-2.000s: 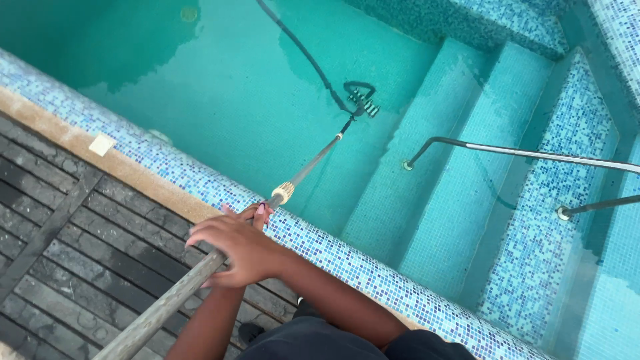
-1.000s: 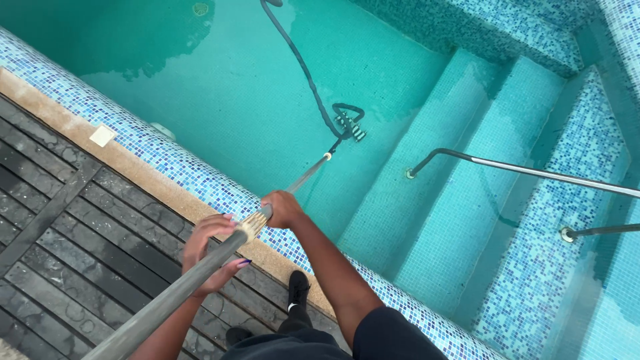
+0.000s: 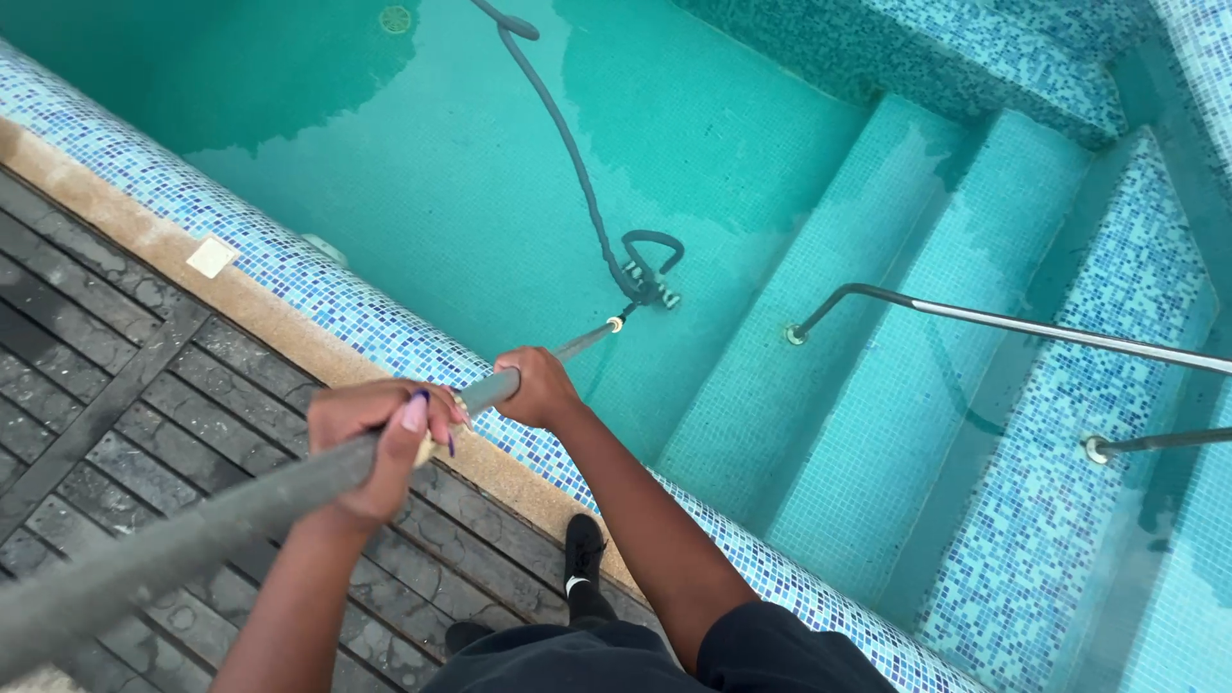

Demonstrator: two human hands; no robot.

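A long grey telescopic pole (image 3: 221,510) slants from the lower left out over the pool edge. My left hand (image 3: 371,448) is wrapped around its thicker part, beside a cream-coloured collar mostly hidden by the fingers. Farther along, my right hand (image 3: 536,387) grips the pole above the tiled edge. Beyond it, a cream ring (image 3: 615,324) circles the pole near its far end. There a pool vacuum head (image 3: 654,289) rests under water on the pool floor, joined to a dark hose (image 3: 568,144) that loops beside it and runs off at the top.
Tiled steps (image 3: 818,289) descend into the water at the right, with a metal handrail (image 3: 1020,332) above them. A blue mosaic pool edge (image 3: 318,289) and a stone border (image 3: 279,332) divide the water from a slatted wooden deck (image 3: 192,423). My shoe (image 3: 584,549) stands at the border.
My left hand, loosely spread around the pole a second ago, has closed on it. My right hand has come off the collar area and sits farther along the pole.
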